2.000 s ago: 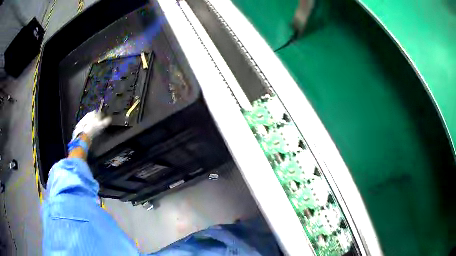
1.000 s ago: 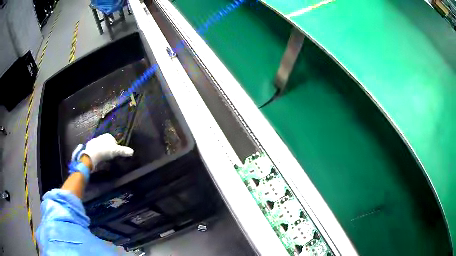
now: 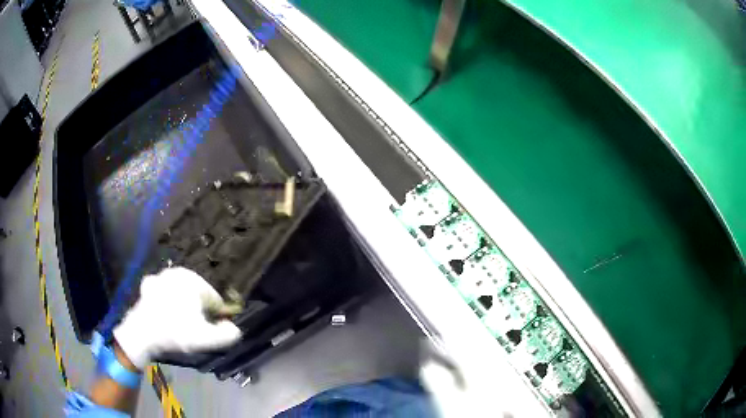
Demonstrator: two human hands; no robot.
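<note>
The black carrier fixture (image 3: 237, 224) is tilted over the near rim of the black bin, blurred, with brass-coloured bars at its edge. My left hand (image 3: 176, 320), in a white glove with a blue wrist strap, grips its near edge. My right hand (image 3: 446, 380), also in a white glove, is a blur at the bottom beside the conveyor rail; its fingers cannot be made out. Green PCB panels (image 3: 491, 294) lie in a row between the rails, to the right of my right hand.
The black bin (image 3: 69, 204) stands left of the pale conveyor rail (image 3: 327, 155). A blue coiled cord (image 3: 176, 163) hangs across the bin. The green bench (image 3: 564, 163) lies at right, with a dark pointed tool (image 3: 427, 86). Yellow-black floor tape (image 3: 41, 269) runs at far left.
The carrier fixture has come up from inside the bin to its near rim, held by my left hand. My right hand has come into view at the bottom.
</note>
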